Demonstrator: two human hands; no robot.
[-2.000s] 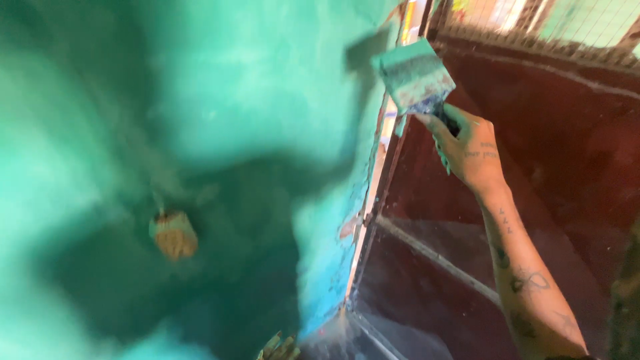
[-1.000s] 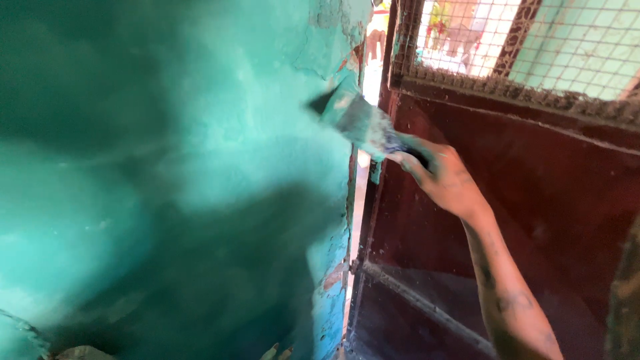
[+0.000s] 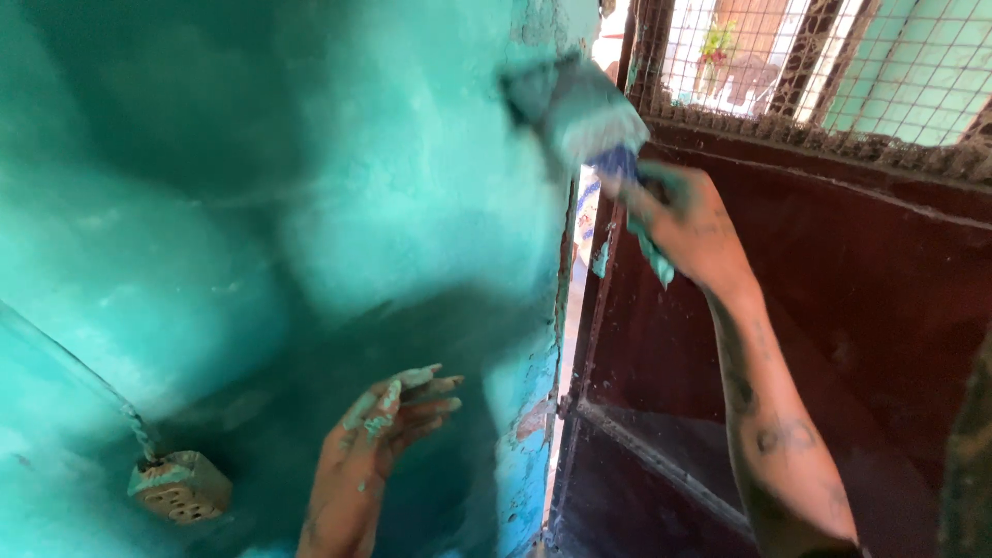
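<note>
My right hand (image 3: 690, 221) is closed around the handle of a wide putty knife (image 3: 597, 112), blurred by motion, with a dark blue part near its blade. Greenish paste coats the blade and hangs below my fingers. The blade is at the edge of the turquoise wall (image 3: 372, 178), beside the door gap; whether it touches the wall I cannot tell. Lower down, my left hand (image 3: 399, 411) is raised before the shaded wall, fingers apart and holding nothing, with the same paste on fingers and thumb.
An electrical socket box (image 3: 182, 488) hangs at lower left on a twisted cable (image 3: 70, 356). At right stands a dark red metal door (image 3: 837, 294) with a diagonal bar (image 3: 674, 473) and wire mesh (image 3: 891, 70) above. The wall's edge has cracked, peeling plaster (image 3: 535, 418).
My left hand has risen into view at the bottom. My right hand has gone from in front of the door to the wall's edge, with the putty knife still in it. The view has shifted.
</note>
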